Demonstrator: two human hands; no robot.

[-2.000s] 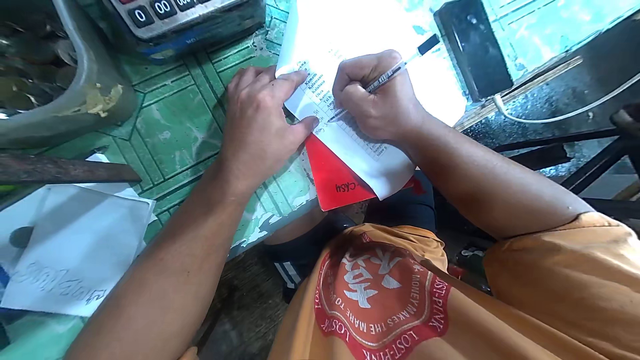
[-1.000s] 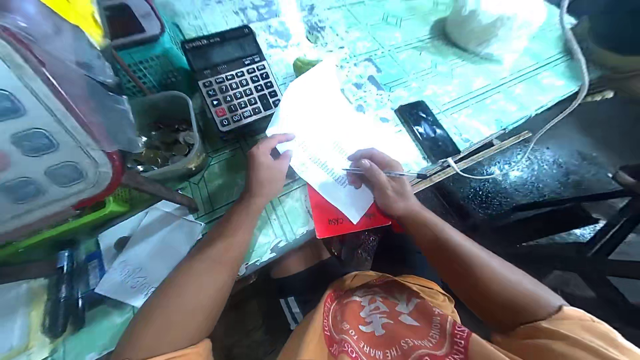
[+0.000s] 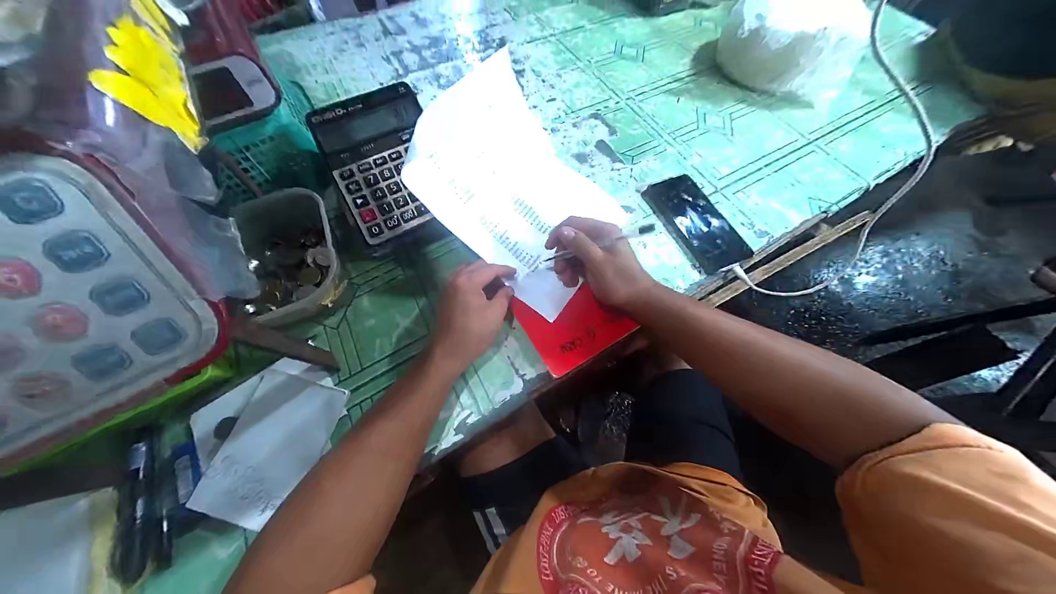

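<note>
My right hand (image 3: 601,262) holds a slim pen (image 3: 619,238), its tip low over a long white sheet of paper (image 3: 503,181) that bears lines of writing. At the sheet's lower left edge rests my left hand (image 3: 477,305), thumb and forefinger on or at the paper; whether they pinch it I cannot tell. Under the sheet's lower end lies a red folder or booklet (image 3: 569,334) at the table edge. A desk calculator (image 3: 379,177) is partly covered by the sheet's upper left side.
A phone (image 3: 697,223) with a white cable (image 3: 792,293) lies right of the paper. To the left are a plastic tub of coins (image 3: 289,309), a teal basket (image 3: 264,161), a lidded container (image 3: 82,305) and loose papers (image 3: 272,445). A whitish rounded object (image 3: 780,45) sits at the back.
The view has widened since two seconds ago, bringing the whole calculator and phone into sight. The pen stays in my right hand over the sheet, and my left hand stays at its left edge.
</note>
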